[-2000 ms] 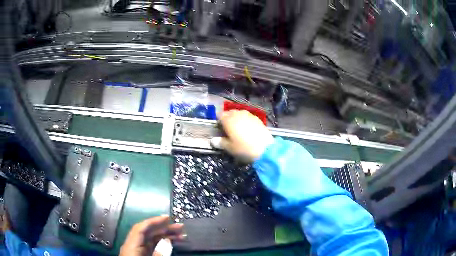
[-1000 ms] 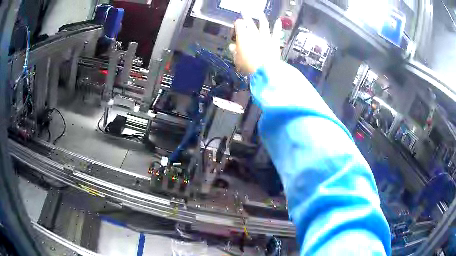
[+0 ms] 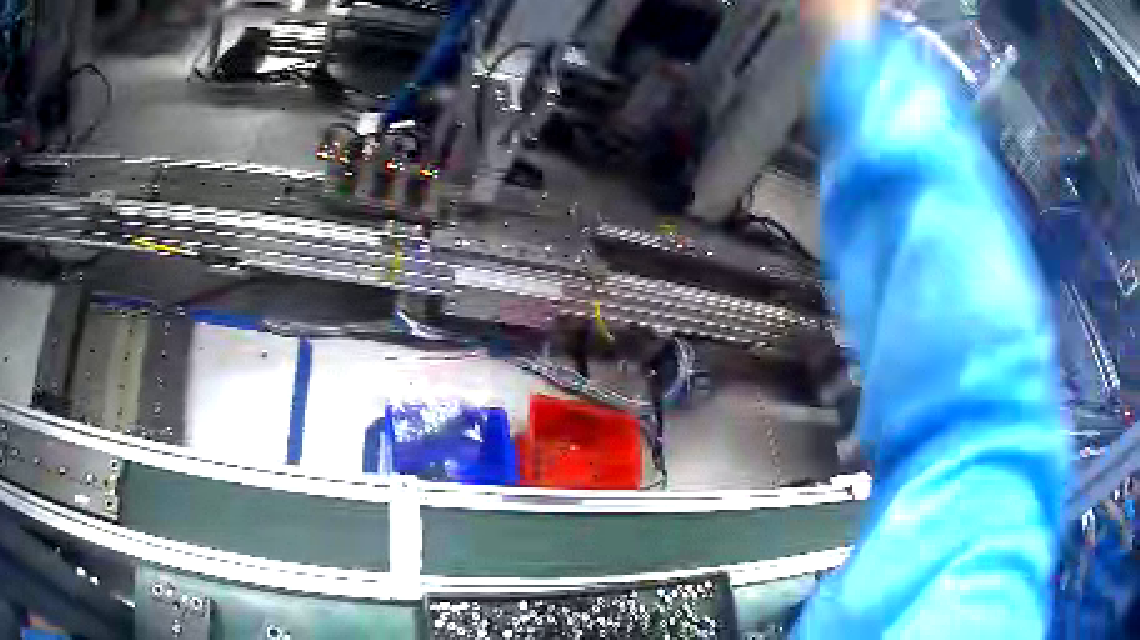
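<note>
My right hand is at the top edge, blurred and mostly cut off; its blue sleeve runs down the right side. What its fingers do is hidden. My left hand is not in view. The black parts tray is cut off by the bottom edge, with many small silver rings in it. A grey metal plate lies on the green surface at lower left, its near part cut off. The tip of another plate barely shows beside it. One more plate lies along the rail at far left.
Silver-white conveyor rails edge a green strip beyond the tray. A blue bin with a clear bag and a red bin stand behind it. Machinery and cables fill the back.
The view dropped from the machine panel back to the conveyor. My right hand left the panel area and is now at the top edge. The plate seen earlier on the strip beyond the tray is gone.
</note>
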